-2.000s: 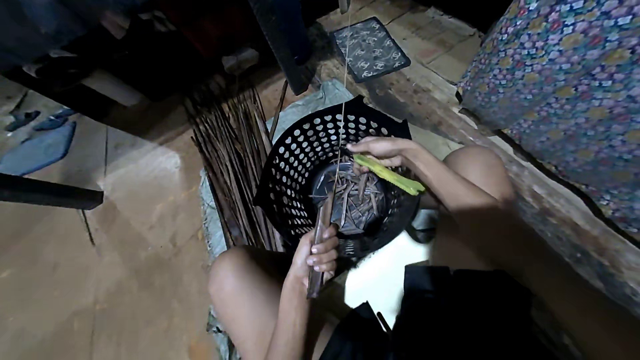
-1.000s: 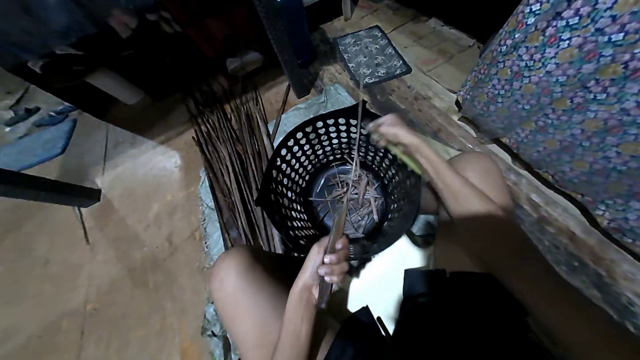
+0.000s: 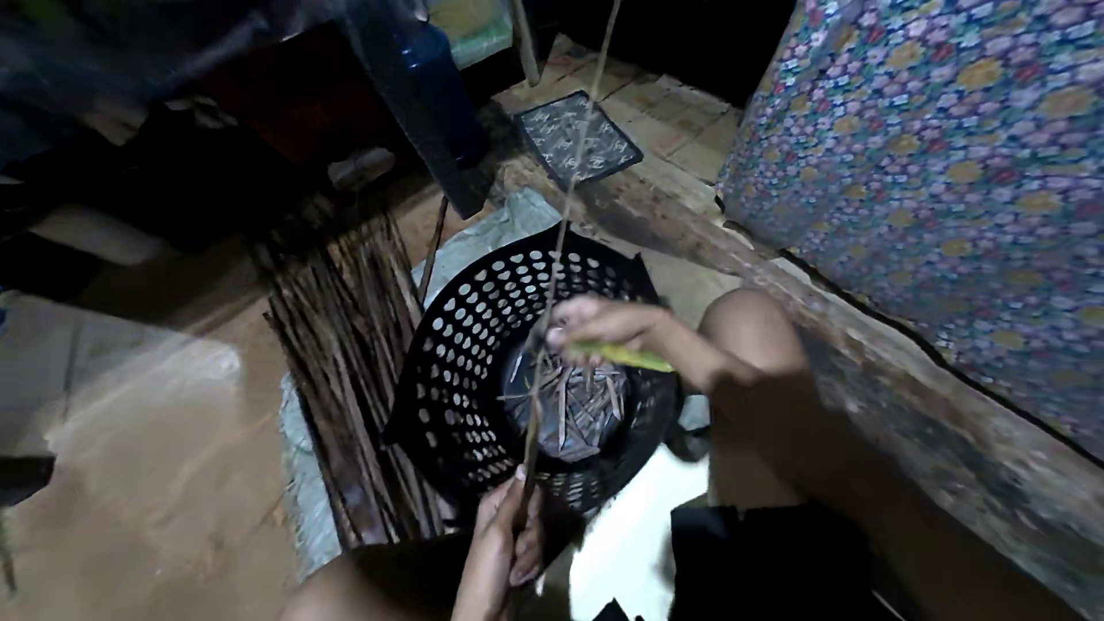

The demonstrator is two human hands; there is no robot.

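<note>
A black perforated plastic basket (image 3: 448, 362) stands between my knees, with short brown scraps (image 3: 573, 405) at its bottom. My left hand (image 3: 509, 535), at the basket's near rim, is closed around the lower end of a long thin brown stalk (image 3: 565, 216) that rises across the basket. Over the basket, my right hand (image 3: 604, 323) is blurred beside the stalk; it grips a yellow-green handle or strip (image 3: 630, 355), whose kind I cannot tell. A bundle of long dry brown stalks (image 3: 345, 371) lies left of the basket.
A pale plastic sheet (image 3: 302, 483) lies under the bundle and basket. Behind stand a dark post (image 3: 423, 121) and a blue container (image 3: 440, 86). A patterned mat (image 3: 578, 138) lies farther back. Floral cloth (image 3: 940, 172) hangs at the right above a ledge (image 3: 828, 336).
My right hand has moved from the basket's far right rim, a second ago, back toward the stalk over the basket. My left hand has come lower, nearer to me, still holding the stalk.
</note>
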